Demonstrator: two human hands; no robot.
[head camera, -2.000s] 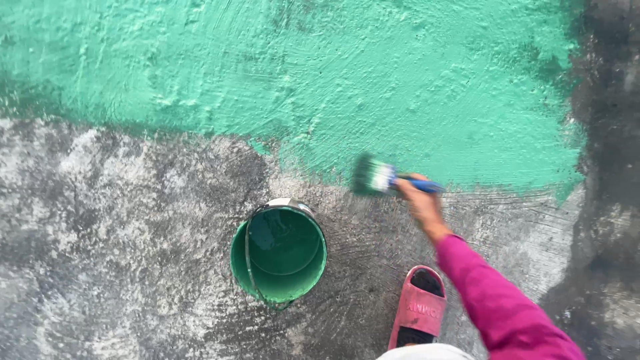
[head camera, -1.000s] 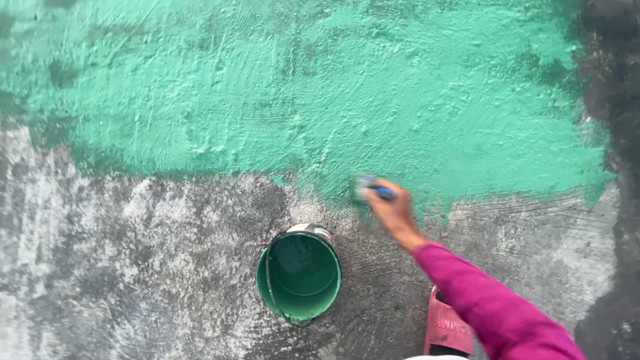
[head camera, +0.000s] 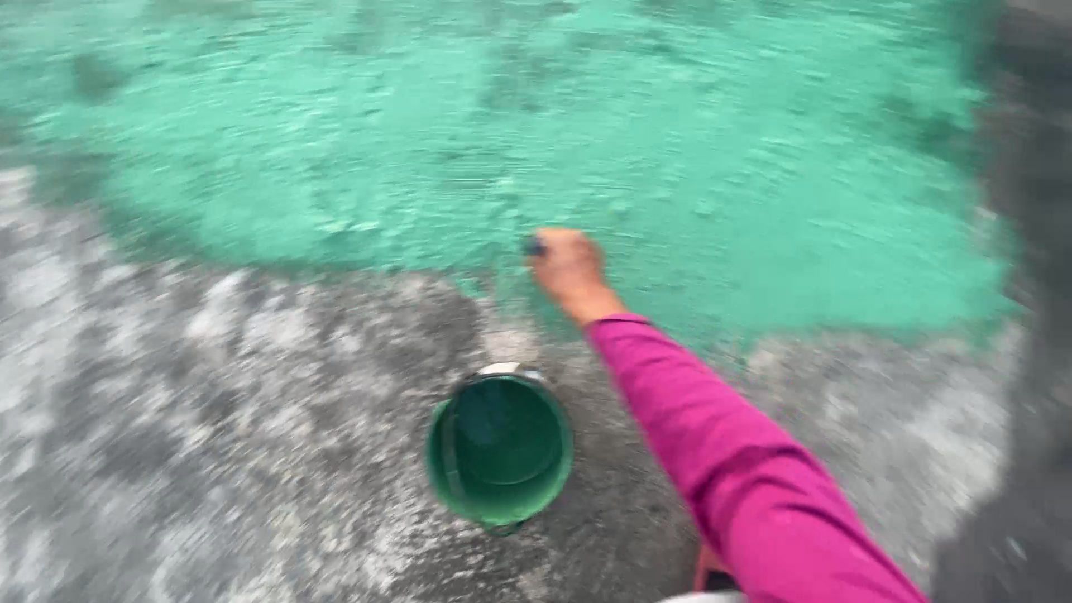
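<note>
My right hand (head camera: 571, 270), in a magenta sleeve, is closed around the paintbrush, of which only a bit of the blue handle (head camera: 534, 245) shows; the bristles are hidden or blurred. The hand is over the lower edge of the wet green paint (head camera: 670, 193) on the rough concrete surface. Below it and a little left stands a bucket (head camera: 501, 452) of green paint, its wire handle lowered against the left side. My left hand is out of view.
Bare, mottled grey concrete (head camera: 251, 435) surrounds the bucket. A darker strip (head camera: 1038, 251) runs along the right side. Part of a pink sandal (head camera: 708, 569) shows at the bottom, beside a pale rounded edge (head camera: 703, 597).
The brush, seen clearly two seconds ago, is now mostly hidden by my right hand. Green paint now covers more of the concrete above and right of the bucket.
</note>
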